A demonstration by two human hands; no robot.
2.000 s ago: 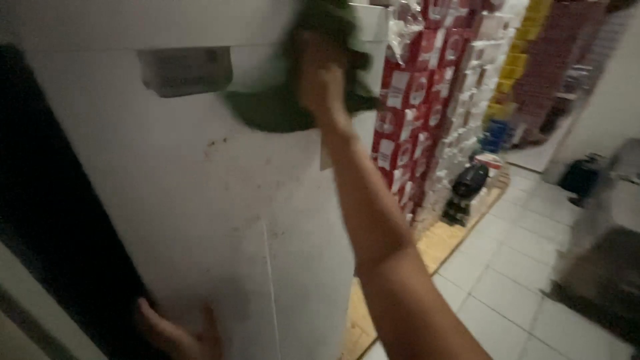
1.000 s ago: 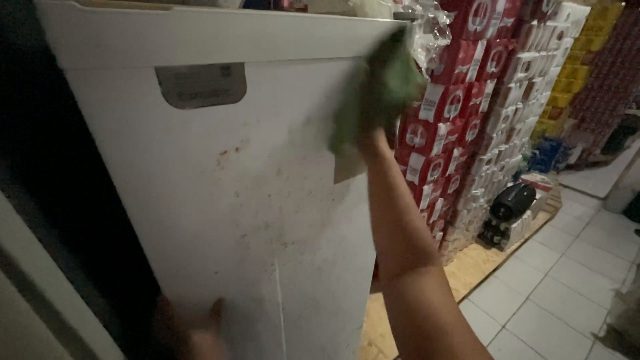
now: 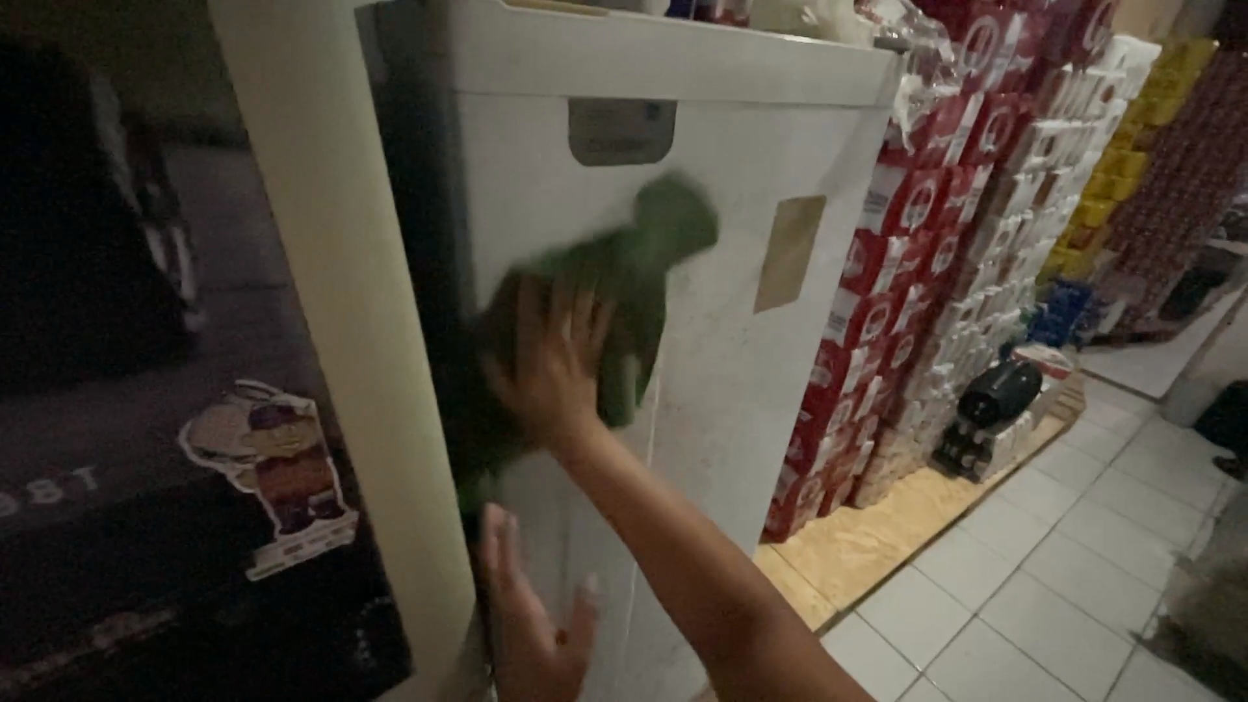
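My right hand [image 3: 556, 361] presses a green cloth [image 3: 634, 283] flat against the side of a white freezer or similar appliance [image 3: 721, 390], near its left edge. The fingers are spread over the cloth, which is blurred. Lower down, my left hand [image 3: 541, 624] rests by the appliance's left edge, fingers apart and holding nothing. A grey recessed plate [image 3: 622, 132] sits near the top of the panel, and a tan rectangular patch [image 3: 791, 253] is at the right. Faint marks show on the white surface.
Left of the appliance stands a pale post [image 3: 331, 292] beside a dark panel with a sticker [image 3: 283, 468]. Red-wrapped packs [image 3: 897, 263] and white packs [image 3: 1024, 205] are stacked at the right on a wooden board [image 3: 907, 536]. A black machine [image 3: 999, 395] stands near the tiled floor [image 3: 1033, 556].
My right hand has moved with the green cloth from the panel's upper right to its left side. The view has swung left, showing the post and dark panel.
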